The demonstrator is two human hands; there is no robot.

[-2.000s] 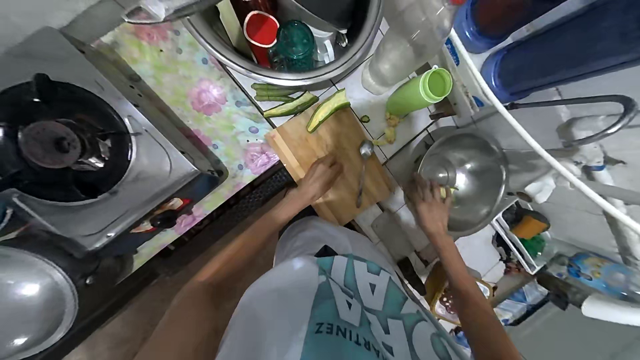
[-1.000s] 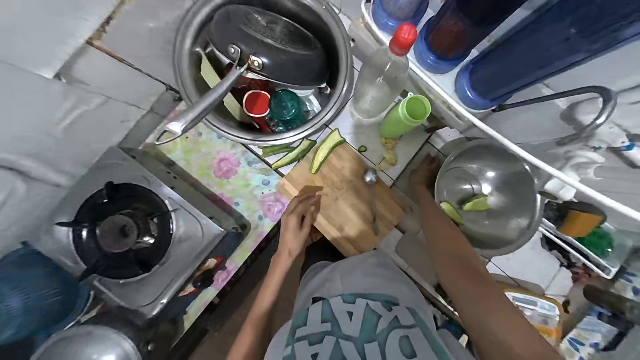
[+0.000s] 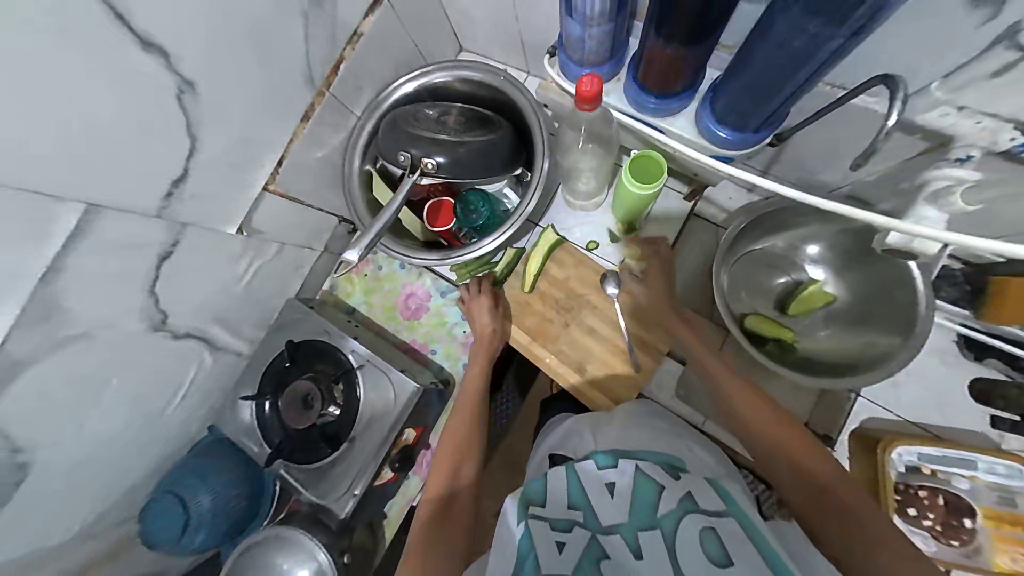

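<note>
My left hand (image 3: 484, 308) touches the green vegetable pieces (image 3: 474, 267) at the upper left corner of the wooden cutting board (image 3: 572, 324); whether it grips one is hard to tell. A long cut piece of green vegetable (image 3: 542, 258) lies across the board's top edge. A metal spoon (image 3: 620, 316) rests on the board's right part. My right hand (image 3: 646, 276), blurred, is over the scraps beside the spoon, below the green cup (image 3: 640, 188); its fingers are unclear. Two green vegetable pieces (image 3: 810, 298) sit in the steel bowl (image 3: 916, 336) at the right.
A large steel pot (image 3: 356, 184) holding a pan (image 3: 452, 144) and cups stands behind the board. Beside it is a red-capped bottle (image 3: 586, 152). A gas stove (image 3: 336, 408) is at left, water filter housings (image 3: 744, 88) at the back, and a white hose crosses above the bowl.
My left hand has moved from the board's left edge to the vegetable pieces at its corner. My right hand has left the bowl's side and is over the scraps near the green cup.
</note>
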